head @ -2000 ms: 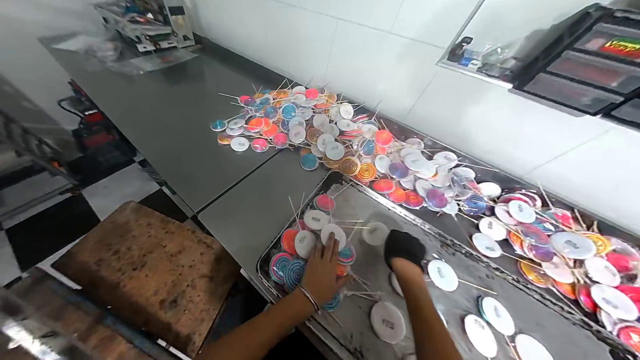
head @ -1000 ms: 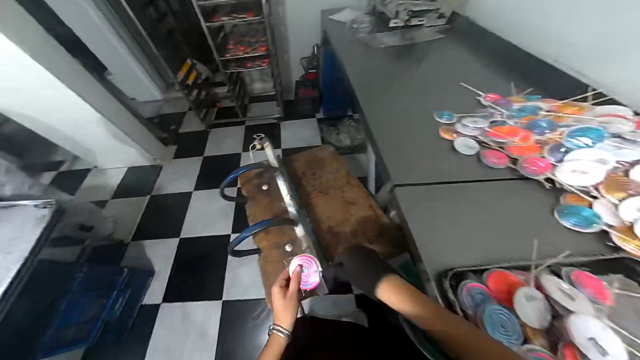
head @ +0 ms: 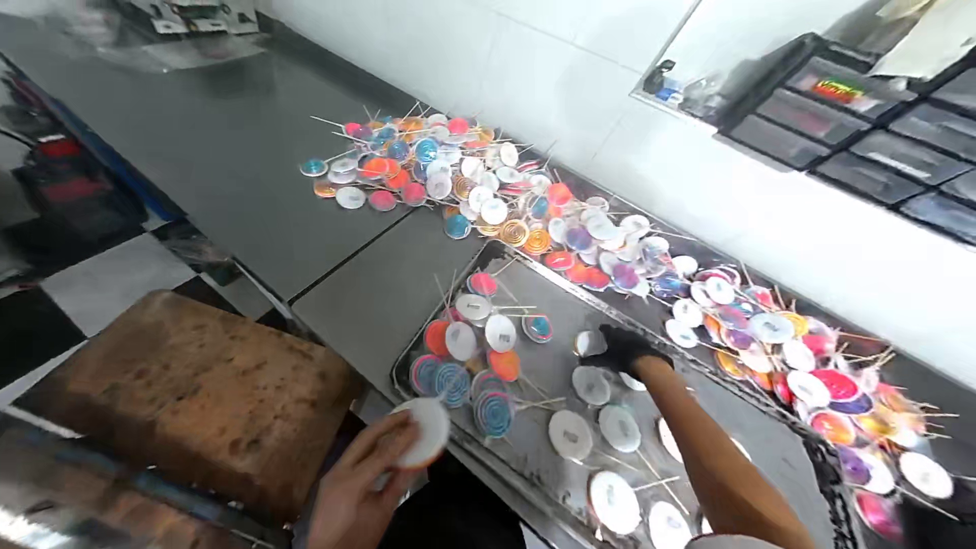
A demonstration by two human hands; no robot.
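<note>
My left hand [head: 370, 465] is bare and holds a lollipop [head: 425, 433], white side up, at the near edge of the metal tray. My right hand [head: 629, 352], in a black glove, reaches into the tray [head: 560, 286] and touches a wrapped lollipop [head: 589, 344] at its fingertips; whether it grips it cannot be told. Swirl lollipops in blue, orange and pink, such as a blue one [head: 494, 414], lie at the tray's left end. Several white-backed lollipops [head: 614, 502] lie nearer me, partly behind my right forearm.
A long pile of wrapped lollipops [head: 537, 242] runs along the wall on the grey counter [head: 229, 145]. A stained brown board [head: 191, 404] stands at the left, lower than the counter. Drawer units [head: 862, 126] are at the upper right, and a machine [head: 202, 15] is at the far left.
The view has swung back from the brown board to the tray. A second ago my left hand held a pink swirl lollipop by the board; my gloved right hand has moved from there to the tray.
</note>
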